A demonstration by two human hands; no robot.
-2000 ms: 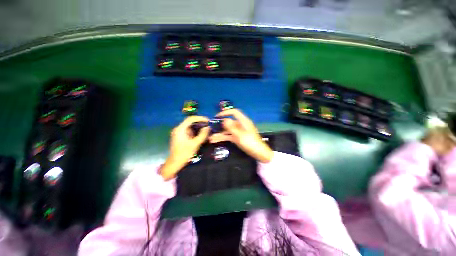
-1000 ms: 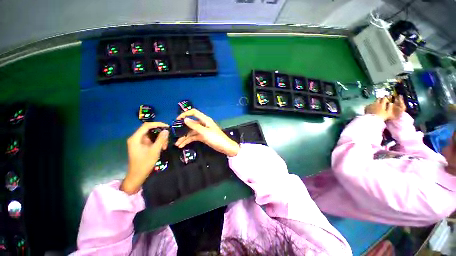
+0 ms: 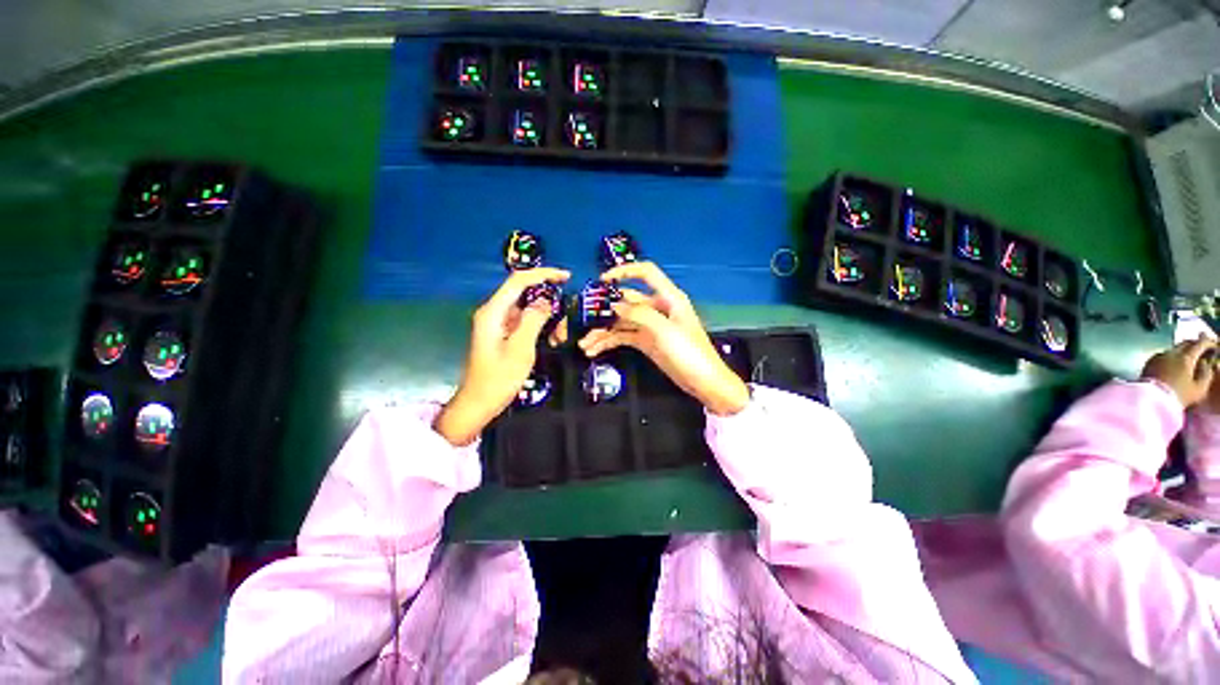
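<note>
My left hand (image 3: 504,351) holds a small black lens unit (image 3: 541,297) between thumb and fingers. My right hand (image 3: 661,331) holds another lens unit (image 3: 597,303) close beside it, above the back edge of the working tray. The black working tray (image 3: 652,446) lies nearest me; one lens unit (image 3: 602,381) sits in a back-row pocket, and another (image 3: 534,389) shows partly beneath my left hand. Two more lens units stand on the blue mat, a left one (image 3: 523,249) and a right one (image 3: 620,250), just beyond my fingers.
The partly filled back tray (image 3: 575,163) lies on the blue mat (image 3: 442,221). A tall tray stack (image 3: 248,361) stands left. The angled right-hand tray (image 3: 937,324) holds lens units. A thin ring (image 3: 784,262) lies near it. A neighbour's pink sleeves (image 3: 1117,495) are at right; a grey box (image 3: 1184,174) stands behind.
The camera view has swung left, so the bench appears shifted right. Both hands still hold lens units; the right hand's unit now shows its streaked face more clearly.
</note>
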